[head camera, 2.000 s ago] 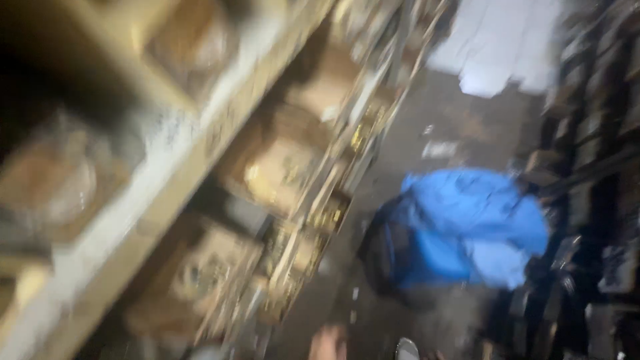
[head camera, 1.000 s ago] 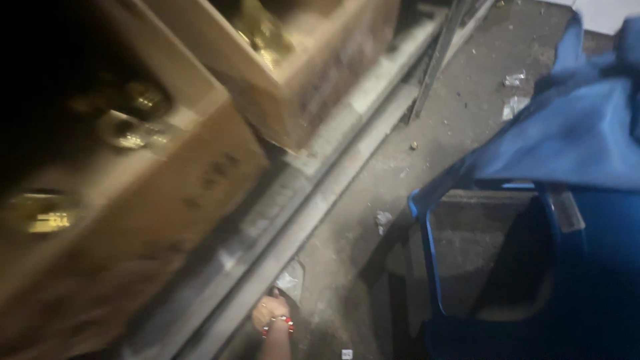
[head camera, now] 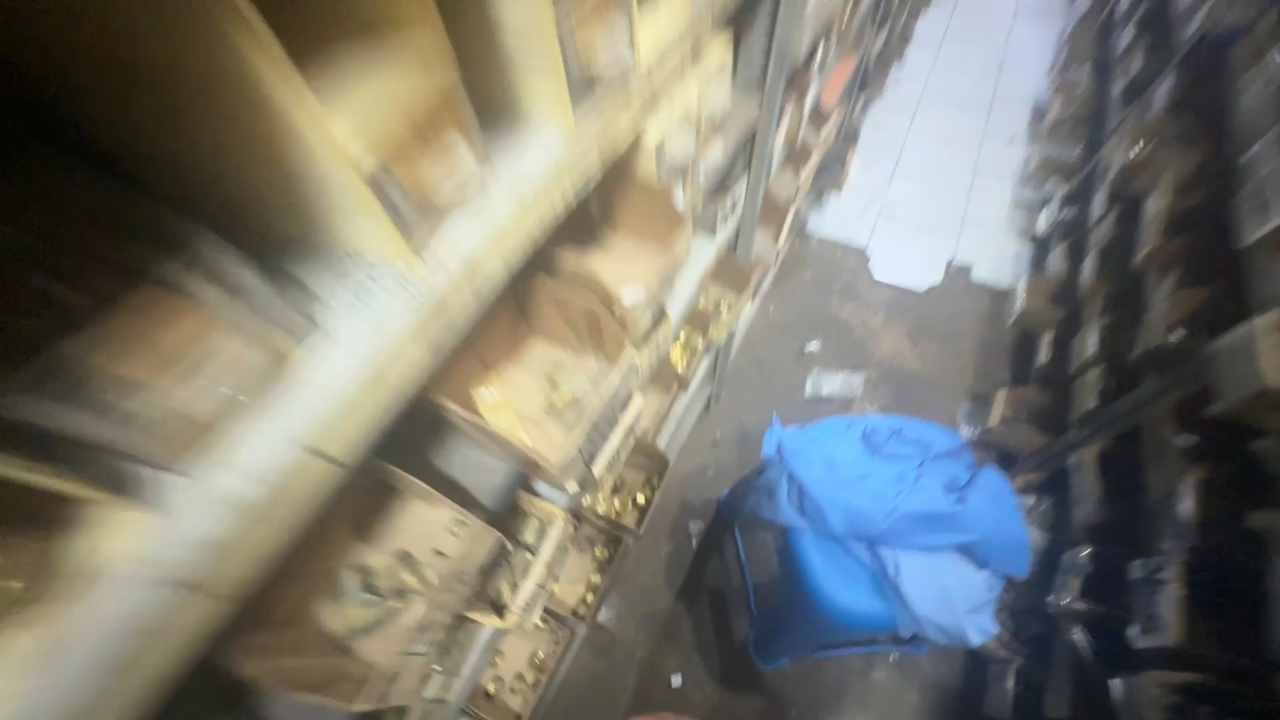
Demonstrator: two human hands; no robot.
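Only a small blurred patch of skin shows at the bottom edge of the head view; which hand it belongs to and what it does cannot be told. Near it on the right stands a blue plastic stool or chair [head camera: 820,590] with a light blue cloth [head camera: 900,490] draped over it. To the left, open cardboard boxes [head camera: 410,590] on shelves hold small metal parts. Lower boxes by the floor contain shiny brass-coloured fittings [head camera: 620,500]. The picture is blurred by motion.
A long shelf edge [head camera: 400,370] runs diagonally across the left. Dark racks with many boxes [head camera: 1150,300] line the right side. Between them runs a dark floor [head camera: 850,310] with paper scraps, and white tiled floor [head camera: 940,150] lies farther off.
The view has swung up and back from the low boxes. A hand with a beaded bracelet, seen low by the bottom shelf one second ago, has nearly left the frame.
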